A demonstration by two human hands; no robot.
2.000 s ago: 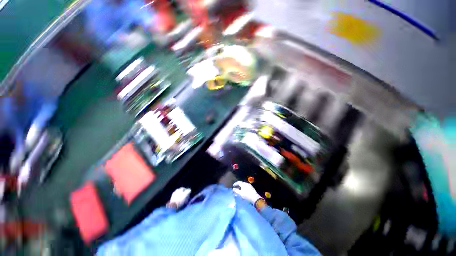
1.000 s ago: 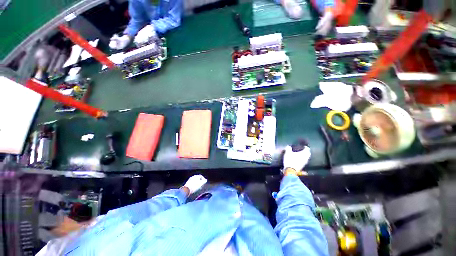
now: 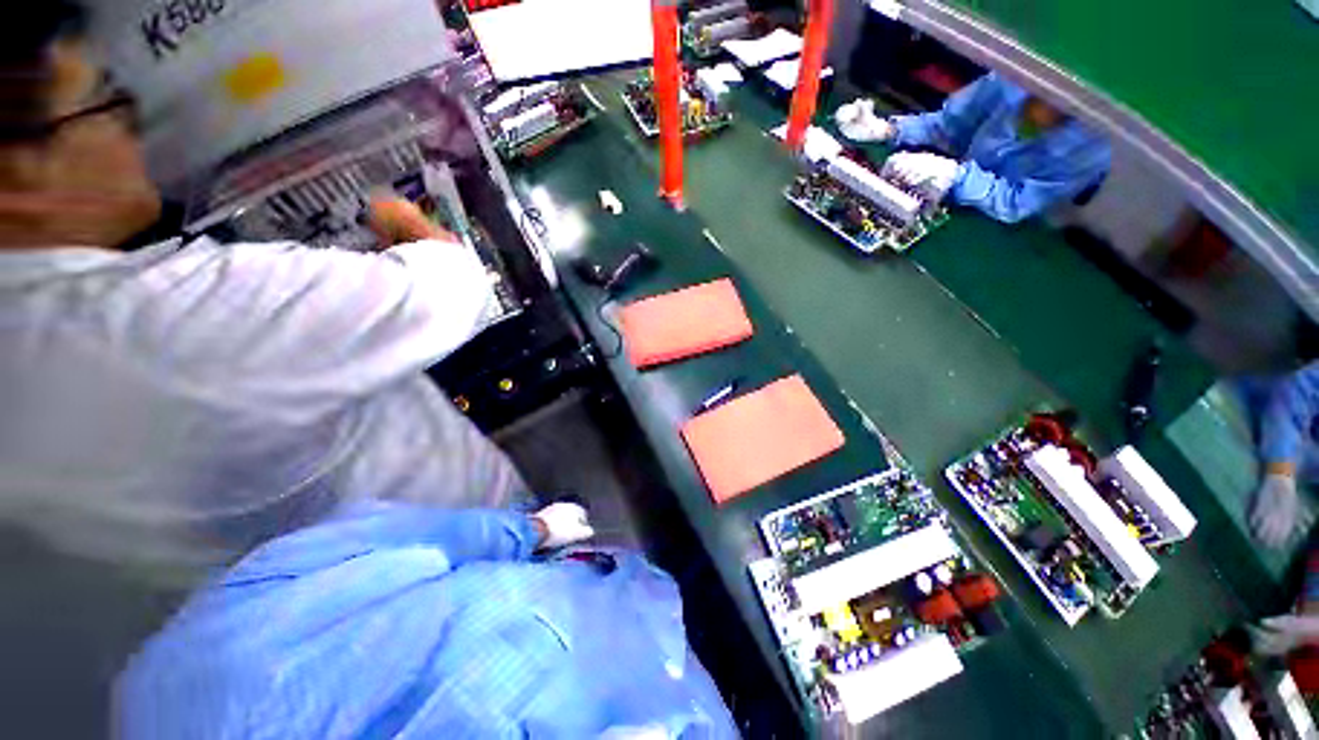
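Observation:
My left hand, in a white glove, is small at the end of the blue sleeve, beside the bench's near edge. It holds nothing that I can see, and its fingers are too small to read. My right hand is not in view. A power supply board with white heat sinks lies on the bench in front of me. Two red-orange foam pads, a nearer one and a farther one, lie beyond it. A black handled scanner with a cable lies past the pads.
A person in a pale smock stands close on the left, one arm over a test fixture. More boards lie along the green bench. Across it, a worker in blue handles a board. Red bars rise at the far end.
The view has swung left, bringing the nearby person and fixture into view. My right hand, last seen on a small dark object, has left the picture. The fan and tape roll are out of view.

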